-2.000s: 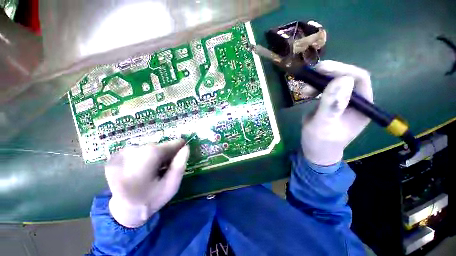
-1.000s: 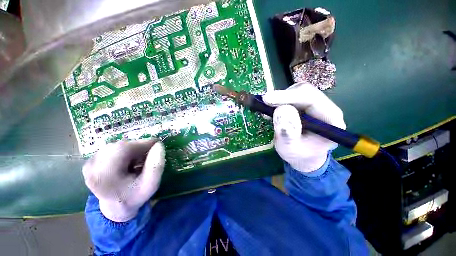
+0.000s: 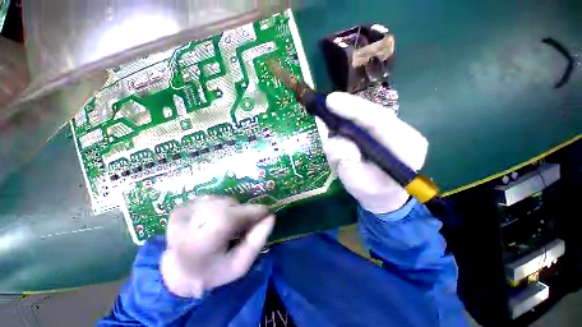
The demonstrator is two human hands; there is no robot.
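Note:
The large green circuit board (image 3: 172, 112) lies on the green mat, its lower left corner showing. My right hand (image 3: 370, 150), in a white glove, holds the soldering iron (image 3: 367, 144) like a pen by its dark blue handle. The brownish tip is over the upper right part of the board; whether it touches cannot be told. My left hand (image 3: 214, 243), gloved and blurred, is at the board's lower edge with thumb and fingers pinched. A thin thread of solder wire (image 3: 274, 205) shows at its fingertips.
The dark iron stand (image 3: 357, 60) is right of the board, with grey metal wool (image 3: 380, 97) in front. A translucent hood (image 3: 127, 38) covers the upper left. A black curved piece (image 3: 560, 62) lies far right. An equipment rack (image 3: 533, 243) stands below the bench's yellow edge.
The iron's tip has moved from the board's middle to its upper right. My left hand has moved right and down along the lower edge, uncovering the lower left corner. The whole view has shifted.

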